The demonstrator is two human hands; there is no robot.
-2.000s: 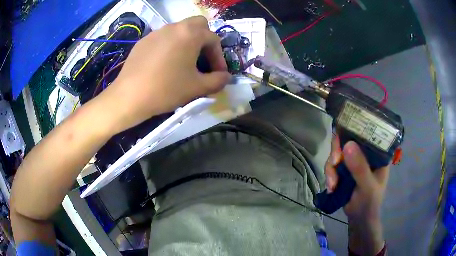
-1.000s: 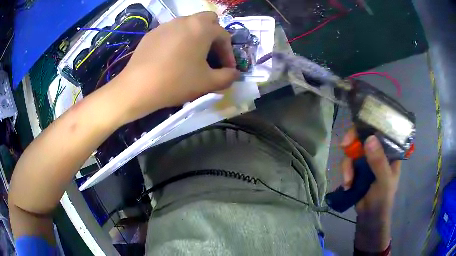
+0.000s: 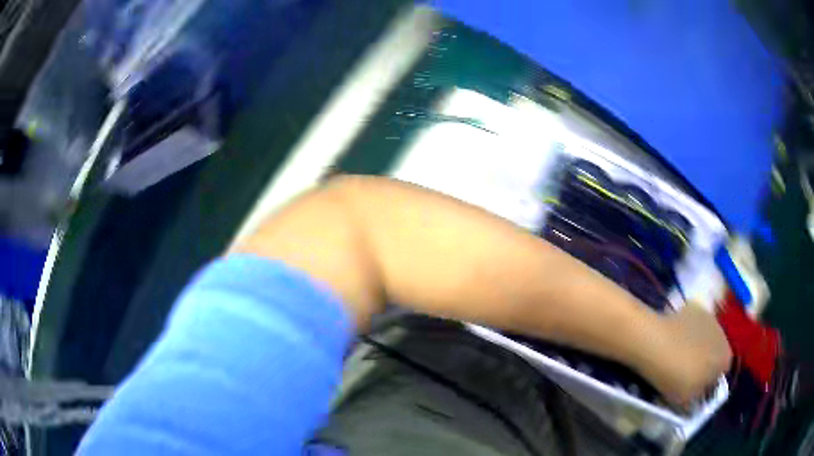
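Observation:
The white open power strip housing [image 3: 692, 184] lies slantwise at the right, with black socket modules, a yellow-green wire and a reddish wire inside, all blurred. My left hand [image 3: 692, 352] is at the housing's right end. Its fingers are blurred, and whether they hold anything cannot be told. My forearm crosses in front of the housing and hides part of it. My right hand and the soldering gun are out of the picture.
A blue sheet [image 3: 625, 62] is at the upper right. Red wires [image 3: 751, 343] lie right of my hand. A pale bench edge [image 3: 335, 129] runs slantwise over dark green. A blurred pale box [image 3: 165, 160] is at upper left.
The view has swung to the left, so the housing now shows at the right. My right hand and the soldering gun have left the picture. The blue sleeve shows much larger.

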